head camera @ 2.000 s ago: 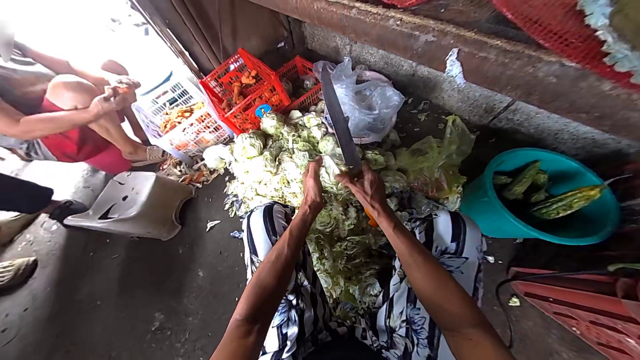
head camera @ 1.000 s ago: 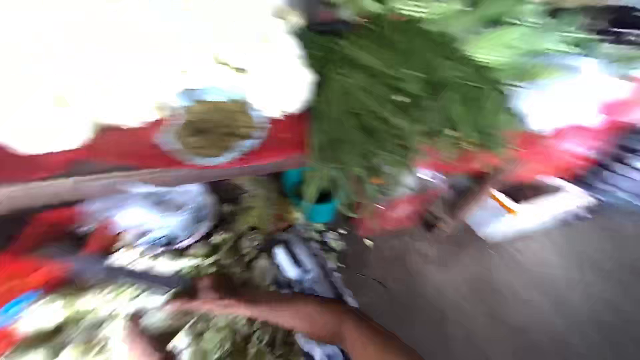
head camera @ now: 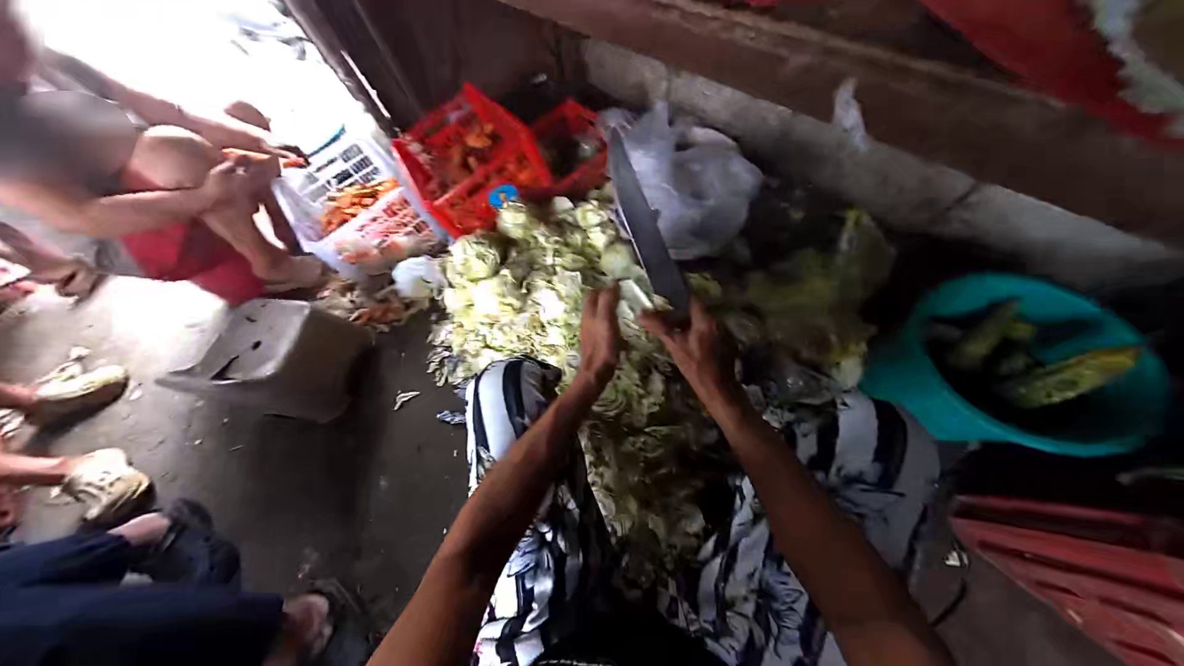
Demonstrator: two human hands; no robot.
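Note:
My right hand (head camera: pixel 698 351) is closed around the lower end of a long-bladed knife (head camera: pixel 643 222), whose wide blade points up and away over the heap. Just left of it is my left hand (head camera: pixel 601 335), fingers pointing forward, close to a pale piece of vegetable beside the blade; whether it touches that piece cannot be told. Both hands are above a large heap of leafy heads and loose leaves, probably cabbage (head camera: pixel 532 296), which reaches down between my knees. The knife's handle is mostly hidden by my right hand.
Beyond the heap are red plastic crates (head camera: pixel 481 157) and a clear plastic bag (head camera: pixel 703 190). A teal basin (head camera: pixel 1045 370) with green vegetables stands at right. A grey plastic stool (head camera: pixel 277 356), a white basket (head camera: pixel 370 203) and a seated person (head camera: pixel 176 185) are at left; another person's legs show lower left.
The view swung to the right toward piled greens one second ago and has swung back. The knife stays in my right hand.

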